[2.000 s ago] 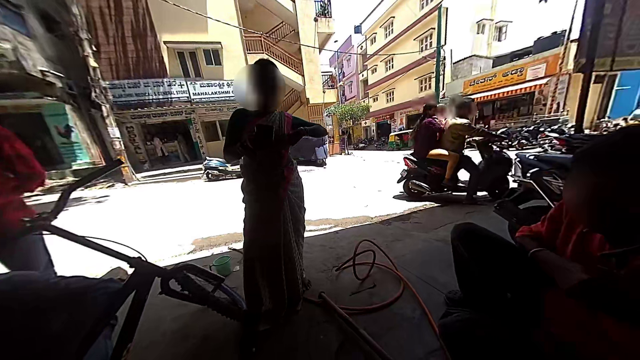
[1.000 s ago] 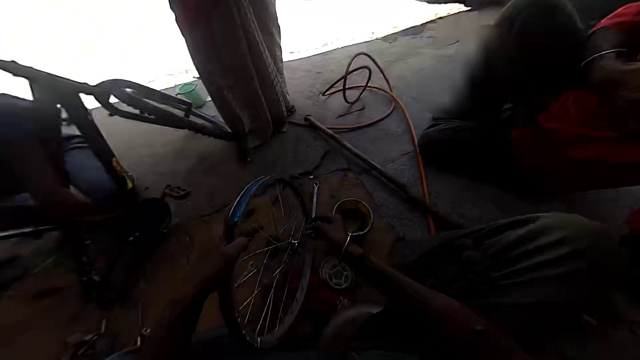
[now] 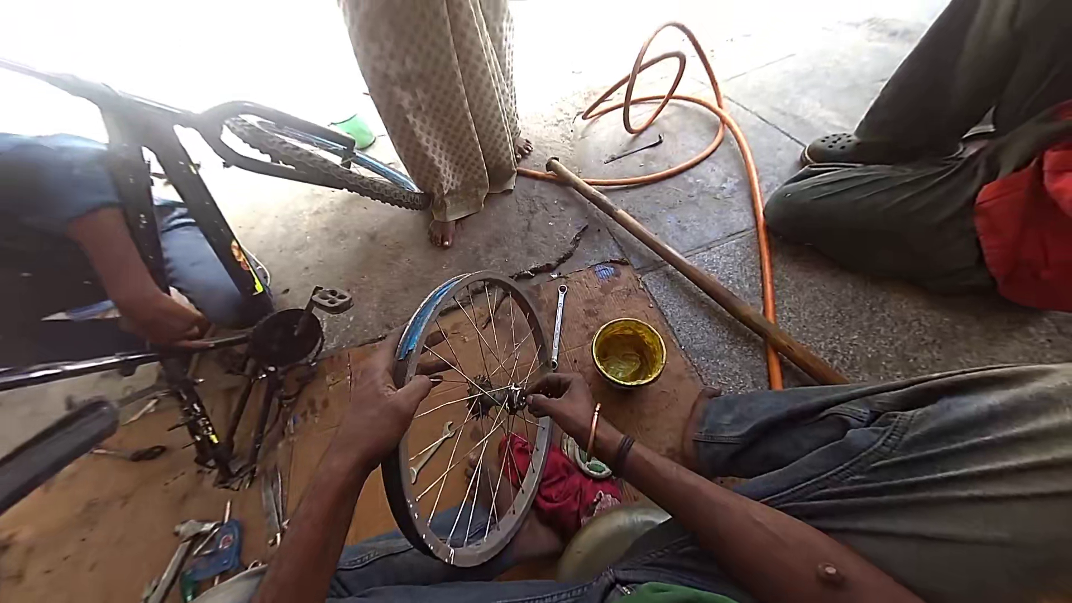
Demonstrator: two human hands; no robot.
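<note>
A bare bicycle wheel (image 3: 536,469) with thin spokes and blue on part of its rim stands tilted between my hands. My left hand (image 3: 392,394) grips the rim at its left side. The fingertips of my right hand (image 3: 563,404) close on the axle end at the wheel hub (image 3: 496,399). Just beyond my right hand lies a combination wrench (image 3: 559,322). To its right is a round tub of yellow-brown grease (image 3: 629,355). An open-end wrench (image 3: 433,452) shows through the spokes, and a dark red cloth (image 3: 563,490) lies below the hub.
At left a person's hand (image 3: 172,320) is at a bicycle frame (image 3: 188,201) with a crank and pedal (image 3: 332,300). Someone stands ahead in a long patterned garment (image 3: 435,100). A wooden pole (image 3: 695,272) and an orange hose (image 3: 758,243) lie right. Tools including a hammer (image 3: 193,529) lie lower left.
The view has swung down from the street to the floor and wheel. Since one second ago, the wheel remains between my hands, with my right hand still near its hub.
</note>
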